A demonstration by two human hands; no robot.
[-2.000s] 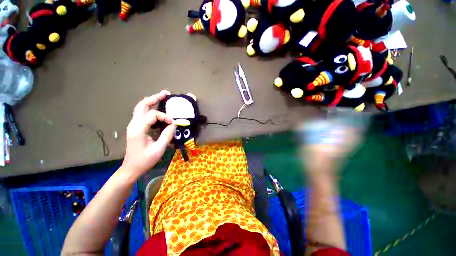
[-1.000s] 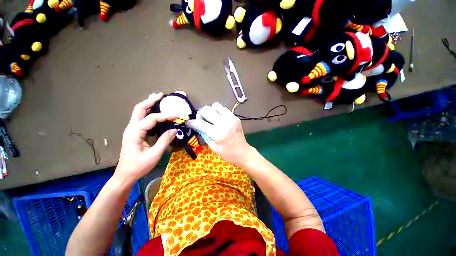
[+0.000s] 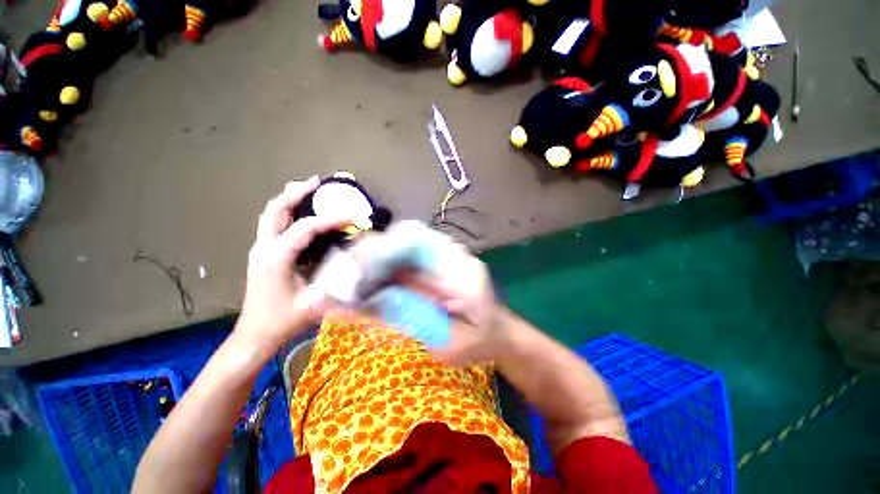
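Note:
A small black plush penguin with a white belly is held at the table's front edge, above the yellow-orange apron. My left hand grips it from the left. My right hand is blurred, with pale blue coverings on its fingers, and hides the toy's head. Whether its fingers hold anything cannot be seen; no needle shows. Thin dark thread lies on the table right of the toy. Silver-pink thread snips lie above the thread.
Scarfed penguins are piled at the right, with more at the top and upper left. A clear bottle and pens are at the left edge. Blue crates stand on the green floor. A loose thread lies left.
My right hand came in from the far right to the toy, then moved down over its head and blurred. The thread beside the toy has shifted. The left hand still holds the toy.

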